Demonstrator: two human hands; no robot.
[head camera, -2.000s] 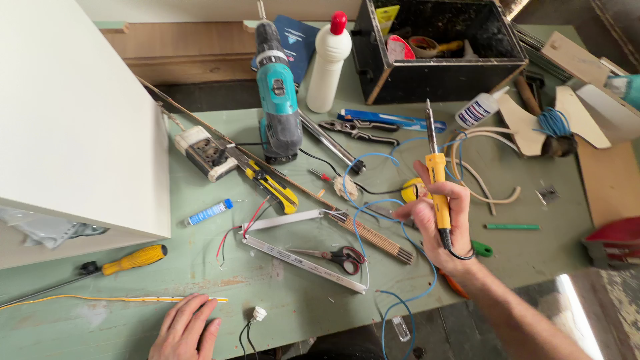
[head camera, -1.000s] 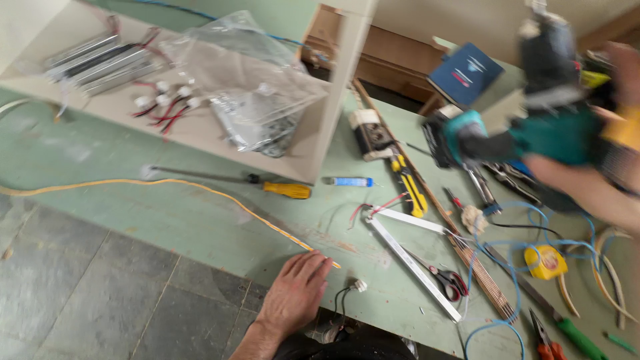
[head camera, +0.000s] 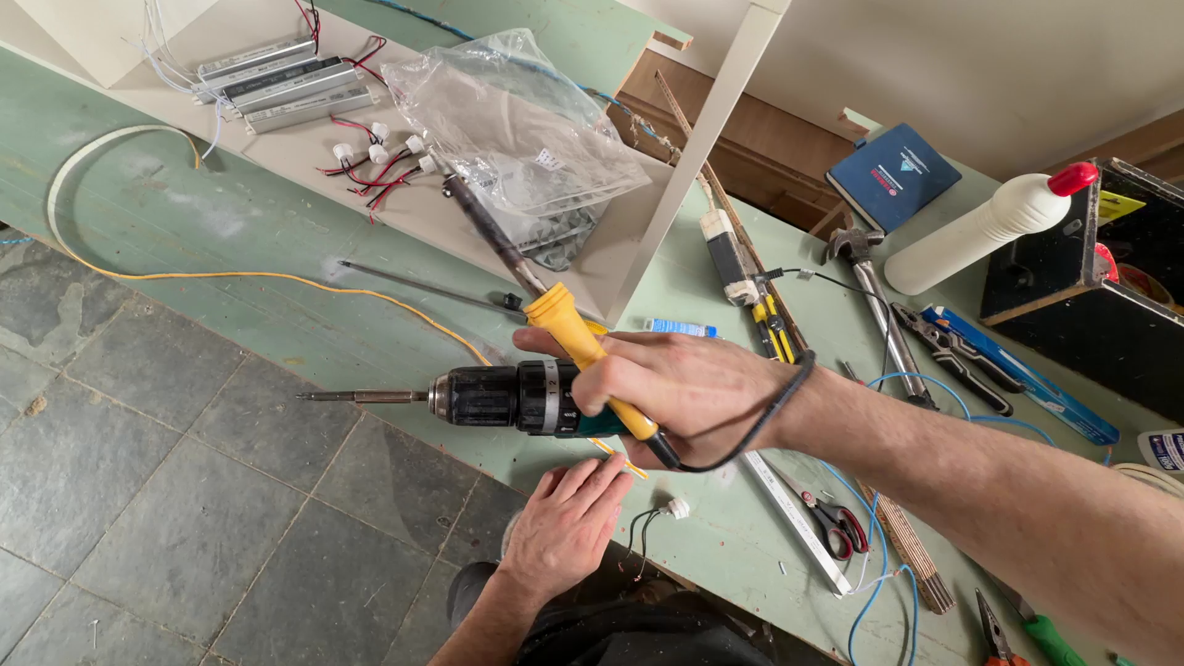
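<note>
My right hand grips a yellow-handled soldering iron together with a cordless drill. The iron's metal barrel points up and left, and the drill's bit points left. The drill's grip is hidden under my hand. Below, my left hand presses its fingertips on the end of a yellow and white LED strip, which curves away left along the bench edge. A small white connector with dark wires lies just right of my left hand.
LED driver boxes and plastic bags lie in the pale cabinet at upper left. Right of it are a hammer, a white bottle, pliers, scissors, blue wire and a black toolbox.
My right hand has come left across the bench, and it now holds the drill along with the soldering iron. The drill stood upright at the back before. My left hand stays at the strip's end.
</note>
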